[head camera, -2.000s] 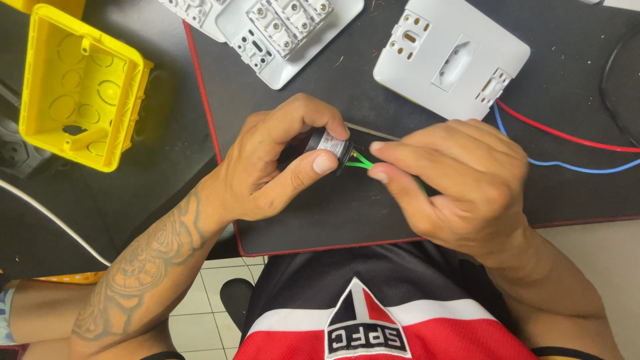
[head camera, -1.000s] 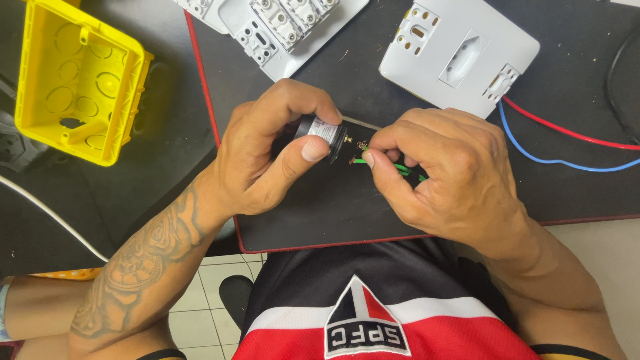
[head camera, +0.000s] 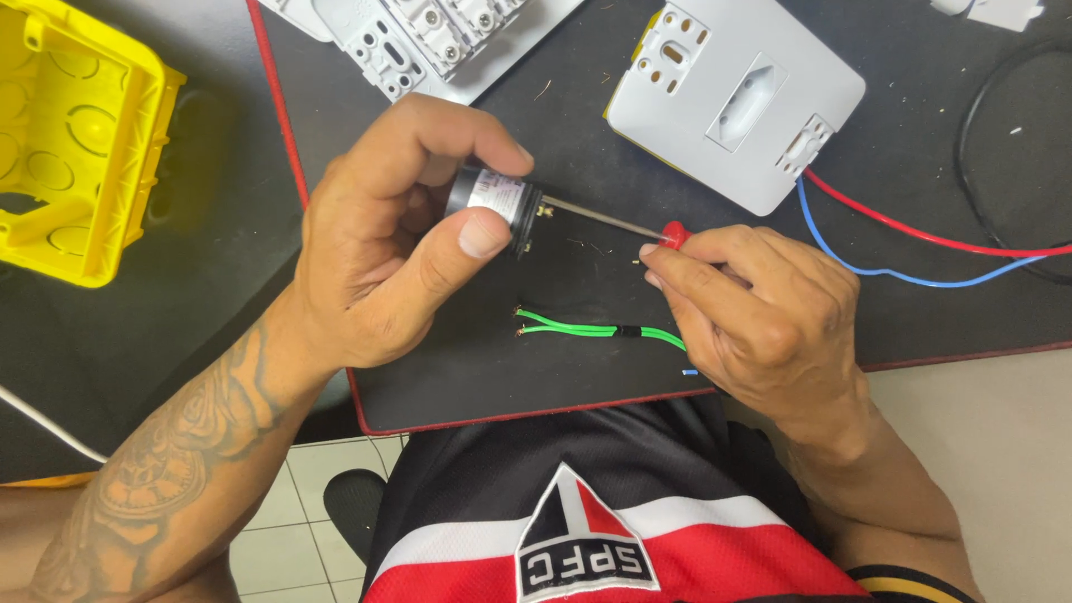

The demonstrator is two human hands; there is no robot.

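My left hand holds a black cylindrical electrical part with a white label; brass screw terminals show on its right face. In my right hand is a red-handled screwdriver, its metal shaft reaching left to the terminal face beside a brass screw; whether the tip touches cannot be told. Below, a pair of green wires with bared copper ends and a black band lies on the dark mat, its right end hidden by my right hand.
A yellow electrical box stands at the left. White switch modules and a white outlet plate lie at the back. Red wire, blue wire and a black cable run at the right. A small blue scrap lies near the mat's front edge.
The green wires, at my right fingers by the cylindrical part before, now lie on the mat. My right hand has moved right and now holds the screwdriver's red handle.
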